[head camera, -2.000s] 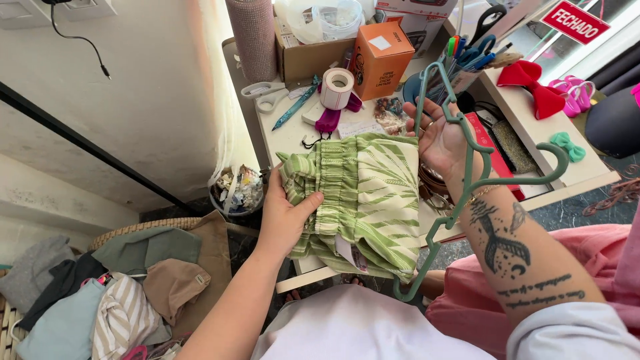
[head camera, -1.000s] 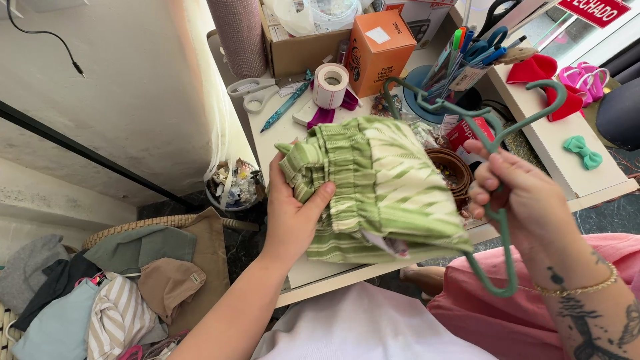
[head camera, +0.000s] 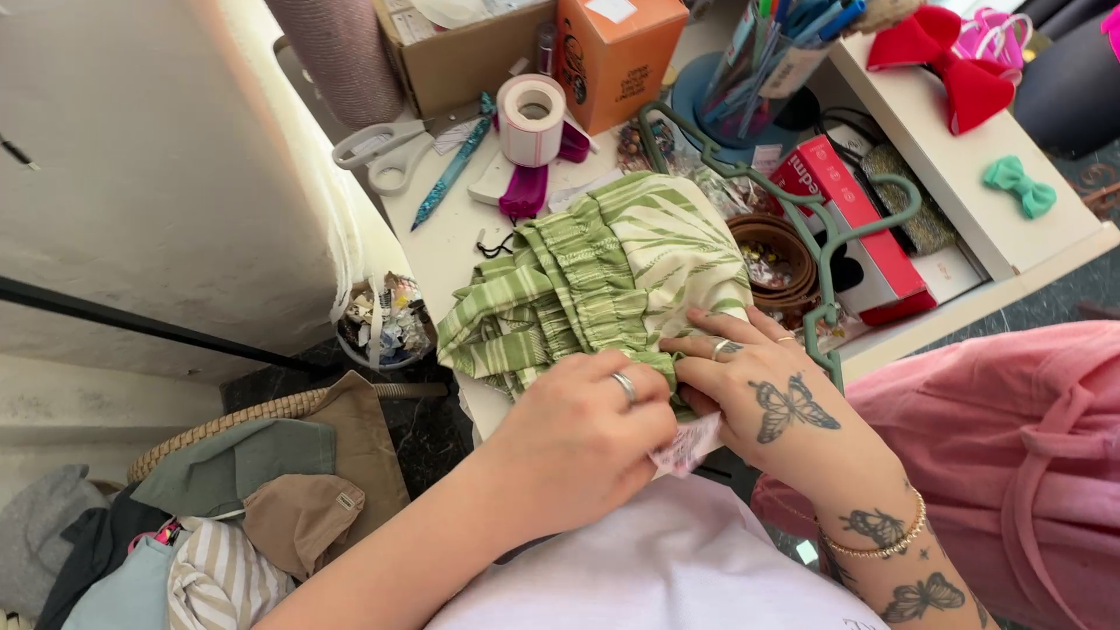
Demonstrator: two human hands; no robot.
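Observation:
A green and cream leaf-print garment (head camera: 604, 271) with a gathered elastic waistband lies on the white desk. My left hand (head camera: 591, 429) has its fingers curled on the garment's near edge, beside a pinkish tag (head camera: 687, 444) that sticks out below. My right hand (head camera: 744, 385) holds the same edge, thumb tucked under, fingers over the cloth. Just beyond it, a green plastic hanger (head camera: 818, 219) rests across the open drawer and desk, touched by neither hand.
Scissors (head camera: 385, 157), a label roll (head camera: 531, 118), an orange box (head camera: 617, 61) and a pen cup (head camera: 752, 79) stand behind. The drawer holds a red box (head camera: 853, 223) and a coiled brown belt (head camera: 774, 262). Clothes fill a wicker basket (head camera: 227, 420) at lower left.
My right hand has let go of the hanger, which now lies on the drawer, and has moved left onto the garment. My left hand has moved to the garment's near edge.

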